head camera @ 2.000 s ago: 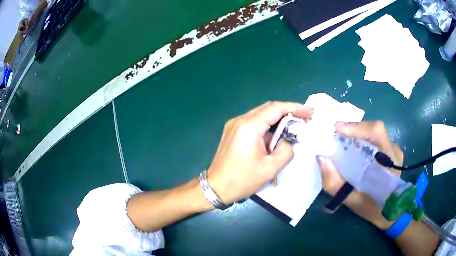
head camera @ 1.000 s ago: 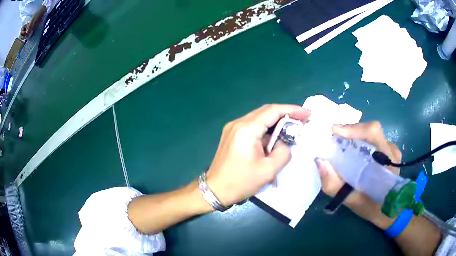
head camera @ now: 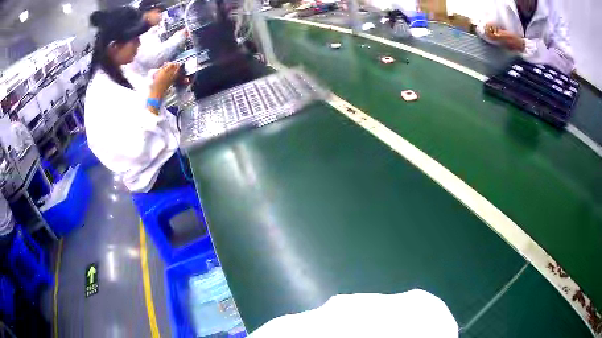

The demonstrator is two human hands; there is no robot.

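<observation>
Neither of my hands is in view. A white sleeve (head camera: 369, 318), cut off by the bottom edge, lies over the near end of the green tabletop (head camera: 284, 211). A translucent gridded blister tray (head camera: 247, 109) lies at the far end of the tabletop. Small white units with pinkish edges sit apart on the green conveyor, one nearer (head camera: 409, 96) and one farther (head camera: 387, 60). The syringe and the unit held earlier are out of the picture.
A person in a white coat (head camera: 125, 125) sits on a blue stool (head camera: 175, 221) at the left. Another person (head camera: 528, 33) is across the belt by a black parts tray (head camera: 535, 90). A worn white rail (head camera: 449, 178) edges the conveyor. A blue bin (head camera: 204, 297) stands beside the table.
The view has swung left and up, away from the work. Both hands, the syringe, the held unit and the white papers have left the picture. The seated person and blister tray now show.
</observation>
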